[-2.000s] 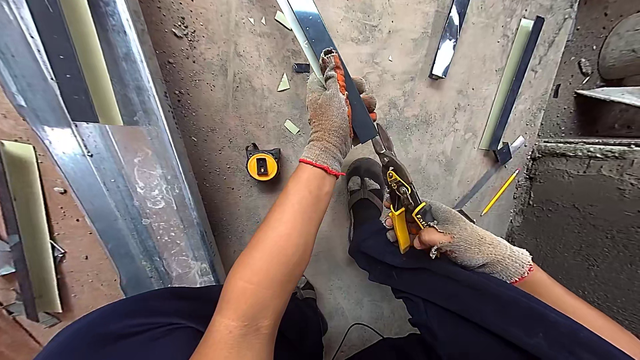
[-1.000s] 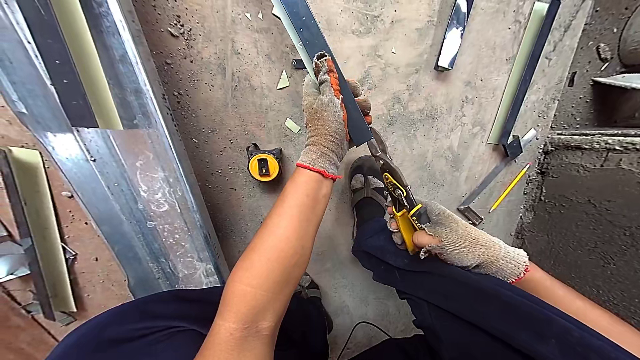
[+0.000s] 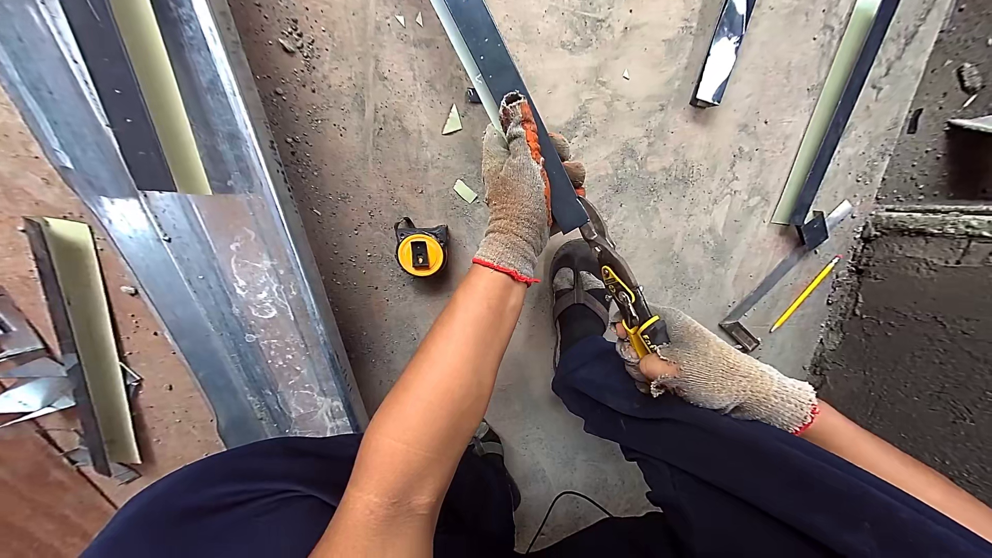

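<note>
My left hand (image 3: 519, 186), in a worn knit work glove, grips a dark sheet-metal strip (image 3: 496, 66) with a pale edge, which runs up out of view at the top. My right hand (image 3: 697, 360), gloved too, is closed round the yellow handles of aviation snips (image 3: 624, 291) above my knee. The blades of the snips meet the lower end of the strip; how far they are over the metal cannot be told. A yellow and black tape measure (image 3: 420, 254) lies on the concrete floor, left of my left wrist.
Long galvanized metal sheets (image 3: 232, 294) lie at the left, beside a short folded strip (image 3: 93, 333) and scraps. At the right are another strip (image 3: 841, 116), a try square (image 3: 775, 279), a yellow pencil (image 3: 806, 294) and a rough masonry edge (image 3: 930, 225). A shiny metal piece (image 3: 725, 50) lies at the top.
Between two seconds and one second ago, the handles of the snips have come closer together in my right hand. My left hand keeps its hold on the strip.
</note>
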